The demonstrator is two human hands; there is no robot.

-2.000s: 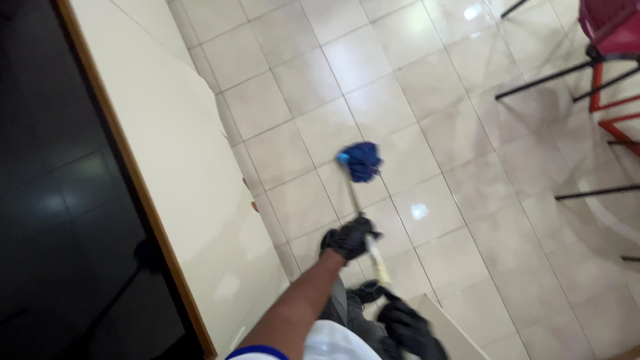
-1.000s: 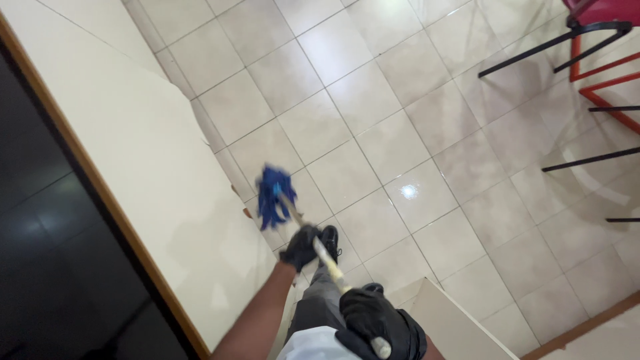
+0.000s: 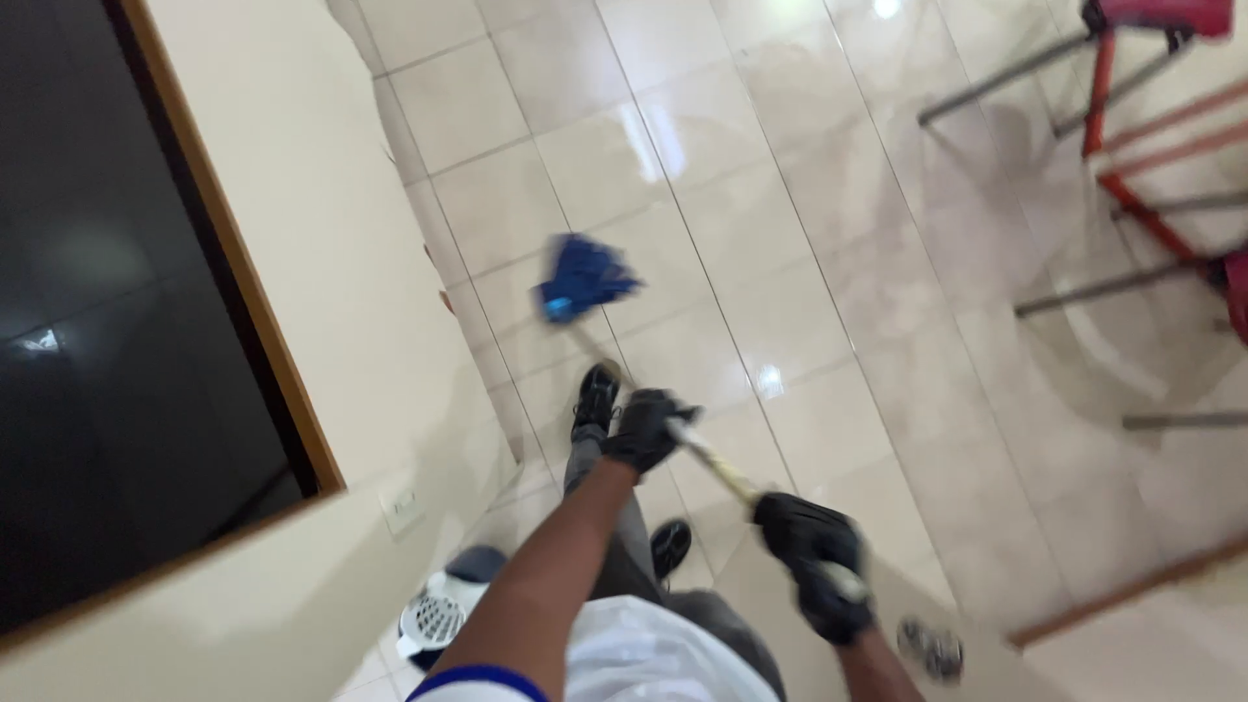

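A mop with a blue head (image 3: 585, 278) touches or hovers just over the tiled floor (image 3: 721, 244); which of the two I cannot tell. Its pale handle (image 3: 717, 463) slants down to the right toward my body. Black gloves cover both hands. My left hand (image 3: 651, 429) grips the handle partway down, above my black shoe (image 3: 597, 395). Near the handle's top end, my right hand (image 3: 819, 561) is closed around it, and the end pokes out of the fist. The mop head is blurred.
A cream wall (image 3: 292, 195) with a wood-framed dark pane (image 3: 117, 292) runs along the left, with a socket plate (image 3: 401, 509) low down. Below it stands a white mop bucket with a perforated wringer (image 3: 431, 622). Chairs with red frames (image 3: 1102, 93) and dark legs are at the right.
The mop head has swung away from the wall's base, out over the floor tiles. Both hands still hold the handle. The view has shifted, and the bucket now shows.
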